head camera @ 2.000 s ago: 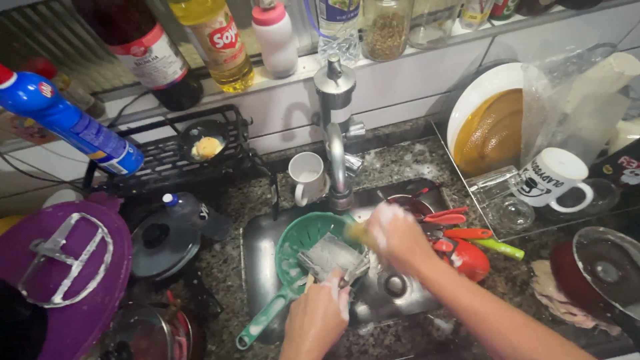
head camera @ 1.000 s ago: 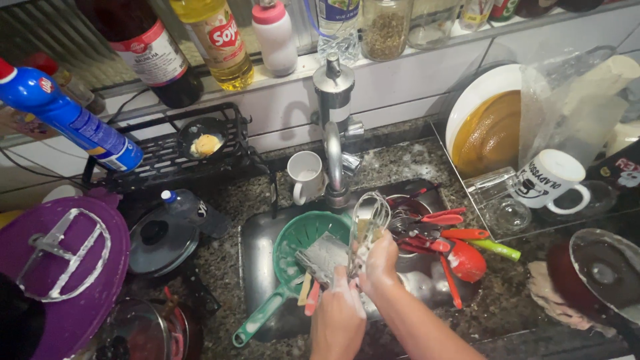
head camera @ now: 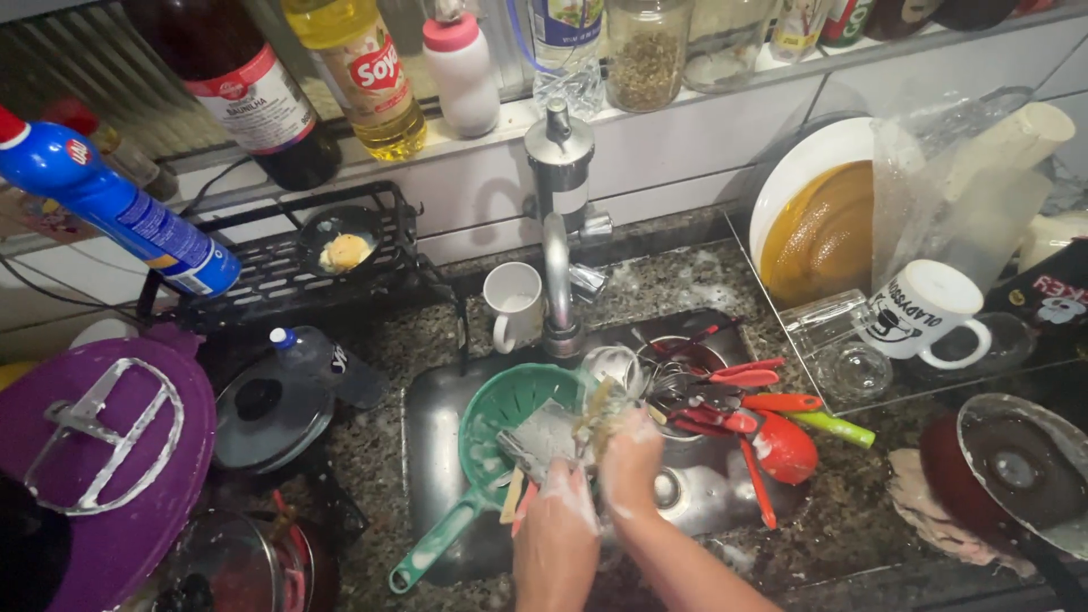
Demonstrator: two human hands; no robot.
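Observation:
My left hand [head camera: 557,518], soapy, is closed at the colander's right edge, apparently around the lower part of a wire whisk [head camera: 614,365]; the fingers hide its handle. A blurred yellowish sponge [head camera: 602,416] is in my right hand [head camera: 631,459], against the whisk. The green plastic colander [head camera: 472,425] lies in the steel sink [head camera: 442,544], its handle towards the lower left. A flat grey metal utensil [head camera: 544,438] rests in it, just beyond my left fingers. Right of my hands, red-handled utensils [head camera: 722,412] and a red ladle [head camera: 786,446] lie piled in and around a bowl.
The faucet [head camera: 557,263] rises behind the sink, a white mug [head camera: 512,302] beside it. A lidded pan [head camera: 272,416] and plastic bottle [head camera: 331,365] stand left. Right are a glass mug [head camera: 837,340], printed mug [head camera: 922,314] and glass-lidded pot [head camera: 1011,467]. Bottles line the ledge.
Two seconds ago the sponge was in my right hand over the colander, with no whisk plainly visible there. The whisk stood up between my hands one second ago; now the sponge is against it.

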